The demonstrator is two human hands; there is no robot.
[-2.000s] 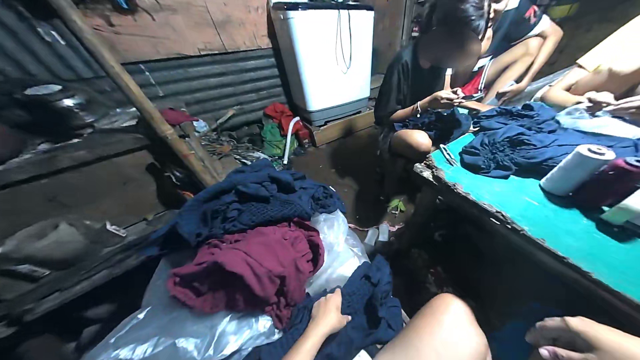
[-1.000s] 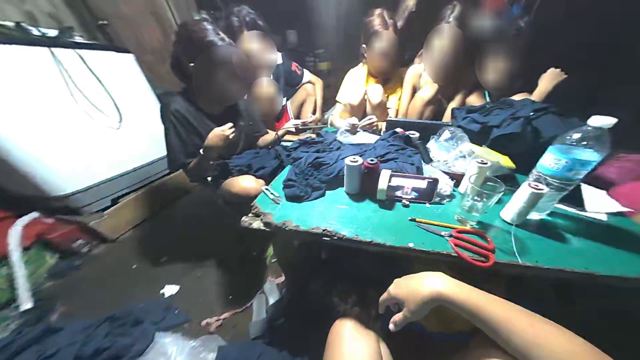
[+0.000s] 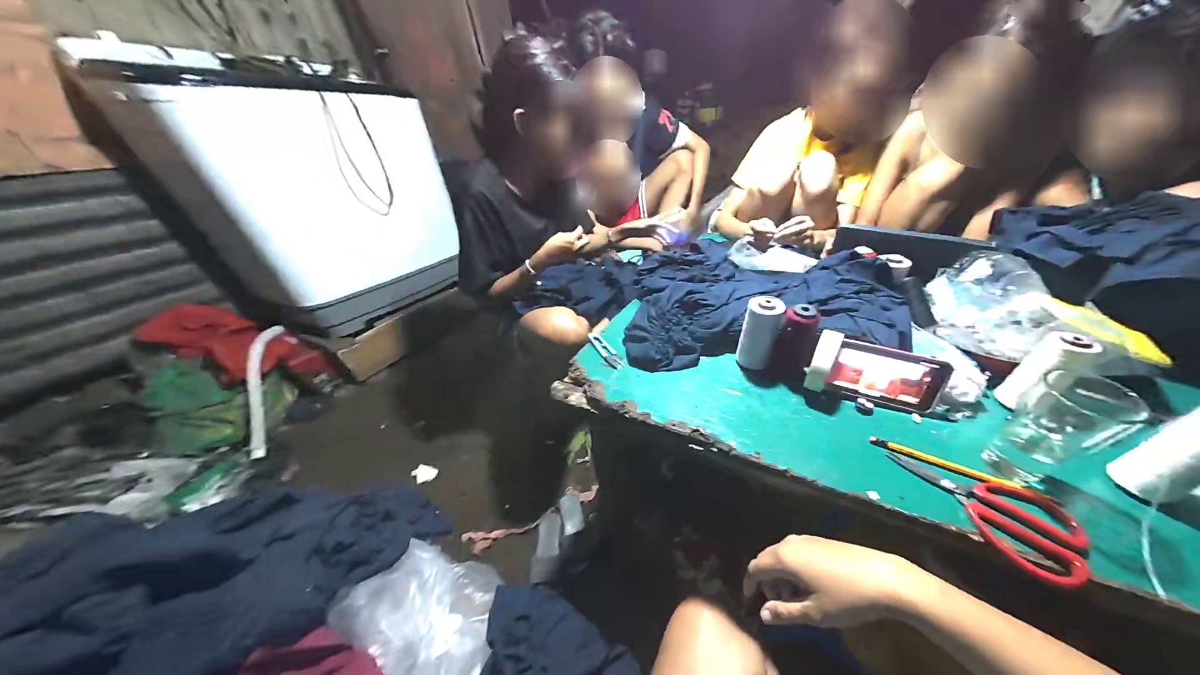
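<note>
My right hand [image 3: 820, 581] hangs near my knee, in front of the table edge, with loosely curled fingers and nothing seen in it. My left hand is out of view. Red-handled scissors [image 3: 1017, 525] and a pencil [image 3: 937, 461] lie near the edge of the green table [image 3: 750, 412]. Behind them stand a white thread cone [image 3: 760, 334], a maroon thread cone [image 3: 797, 339] and a phone [image 3: 886, 375]. Navy fabric [image 3: 769, 291] is bunched across the table. At lower left, more navy cloth [image 3: 234, 562] lies beside a clear plastic bag [image 3: 422, 605] and maroon cloth [image 3: 314, 653].
Several people sit around the table's far side. Small thread snips [image 3: 606, 351] lie at its left corner. A clear glass [image 3: 1069, 422] and another thread cone [image 3: 1162, 459] are at right. A white washing machine [image 3: 309, 187] stands at left, with red cloth [image 3: 211, 337] on the floor.
The view has swung right from the cloth pile. My left hand, on the navy cloth two seconds ago, has left the view. The seated person in black now has a hand stretched over the fabric.
</note>
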